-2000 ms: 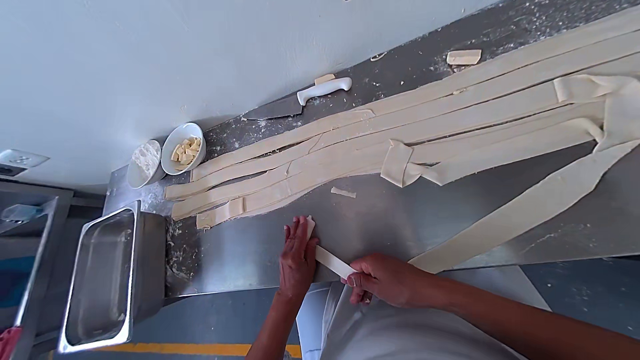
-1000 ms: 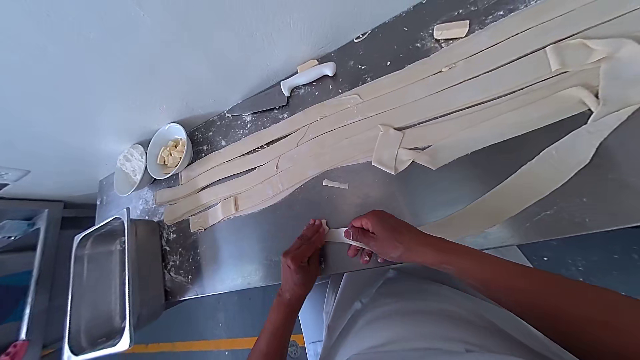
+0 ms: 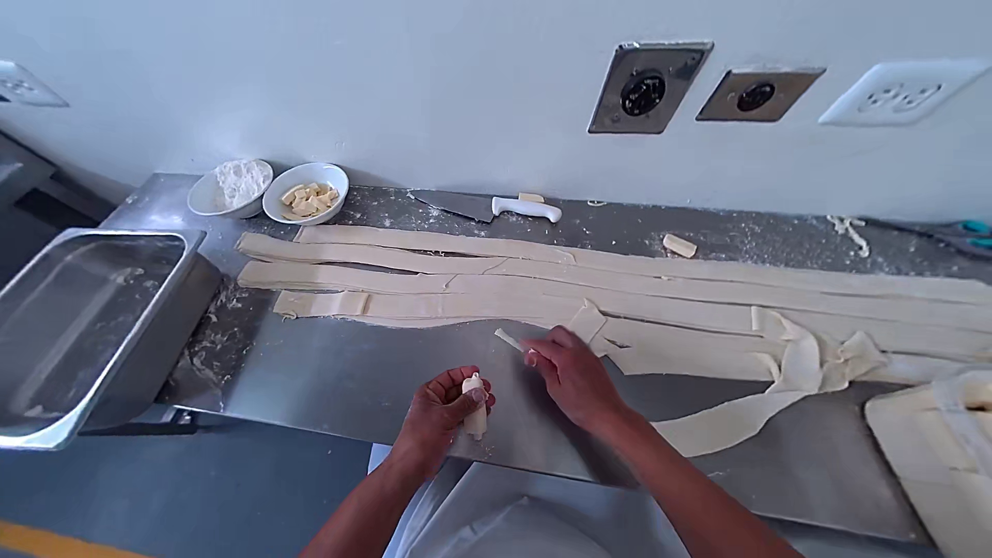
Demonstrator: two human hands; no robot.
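My left hand [image 3: 448, 409], near the front edge of the steel table, holds a small rolled piece of dough [image 3: 475, 407] between thumb and fingers. To its right, my right hand [image 3: 570, 372] is over the table, its fingertips at a thin scrap of dough [image 3: 508, 339]; whether they grip it cannot be told. Long dough strips [image 3: 496, 283] lie side by side across the table. One loose strip [image 3: 728, 422] bends toward the front edge, passing behind my right forearm. A folded strip end [image 3: 587, 322] lies just behind my right hand.
Along the wall stand a bowl of white flour [image 3: 242, 186], a bowl of pale cut pieces [image 3: 308, 194] and a white-handled knife [image 3: 527, 208]. A deep steel pan [image 3: 194, 267] is at the left. Pale dough pieces [image 3: 938, 457] are stacked at the right. Small pale blocks [image 3: 680, 246] lie farther back.
My hands have moved apart; the dough between them is now a roll in my left hand. My right hand has moved to the thin scrap on the table. The view has swung to the right.
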